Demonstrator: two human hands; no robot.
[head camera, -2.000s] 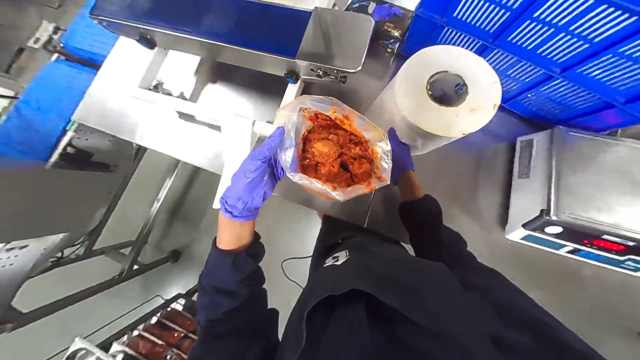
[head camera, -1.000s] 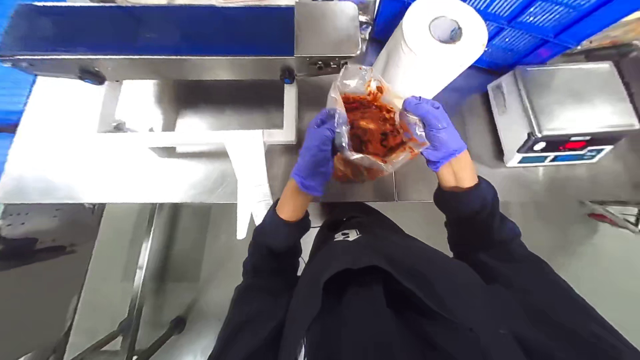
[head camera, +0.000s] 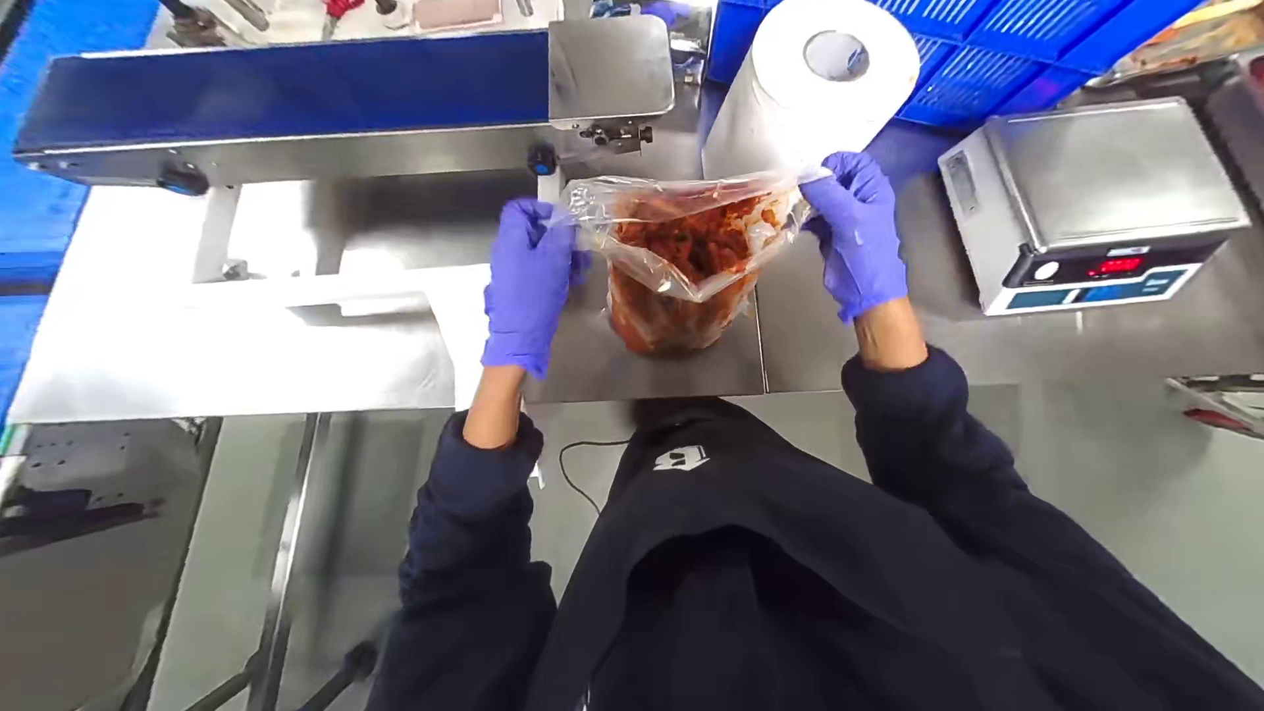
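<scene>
A clear plastic bag (head camera: 681, 296) stands on the steel table, its lower part filled with red-sauced food (head camera: 686, 242), perhaps marinated meat. Its mouth is stretched wide between my two hands. My left hand (head camera: 533, 272), in a purple glove, pinches the left corner of the rim. The right corner of the rim is held by my right hand (head camera: 857, 232), gloved the same way. Some sauce smears the inside of the bag near the right corner.
Behind the bag stands a large white roll (head camera: 790, 99). A conveyor with a blue belt (head camera: 296, 94) runs along the back left. To the right sits a digital scale (head camera: 1106, 188), with blue plastic crates (head camera: 1017, 49) behind. The steel table's front edge (head camera: 671, 393) lies close to my body.
My hands have moved apart, from around the bag's sides to the corners of its rim. The mouth is now pulled wide and flatter. The view has shifted.
</scene>
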